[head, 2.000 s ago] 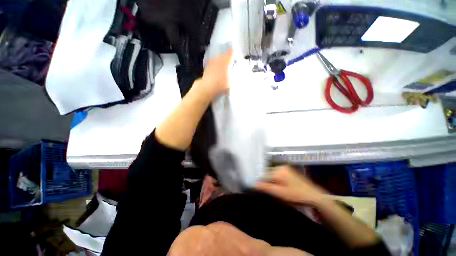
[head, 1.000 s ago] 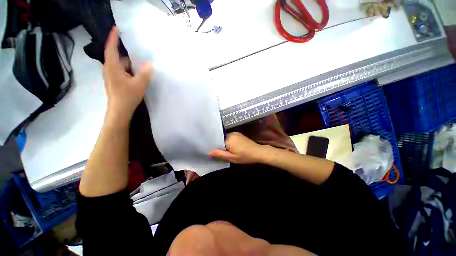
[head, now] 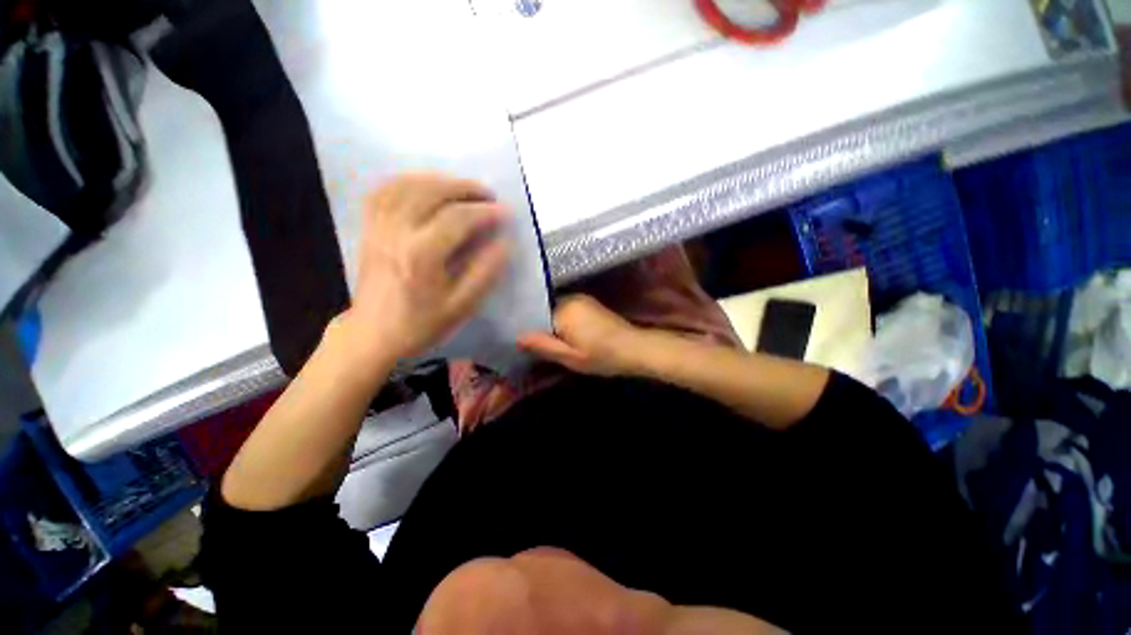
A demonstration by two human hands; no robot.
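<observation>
A white panel lies over the table and hangs past its front edge, with a thin dark line along its right edge. A black panel shows beside it on the left. My left hand is over the white panel, slightly blurred, with bent fingers; whether it grips the fabric is unclear. My right hand pinches the panel's lower right edge just below the table's front edge. The needle area is cut off at the top.
Red scissors lie at the top, partly cut off. A striped layered pile is at the left. A parts tray is at the far right. Below the table are a phone, blue crates and pale panels.
My left hand has moved from the panel's left edge right and down over its middle. More of the black panel shows. My right hand stays at the lower right edge. The view has shifted slightly.
</observation>
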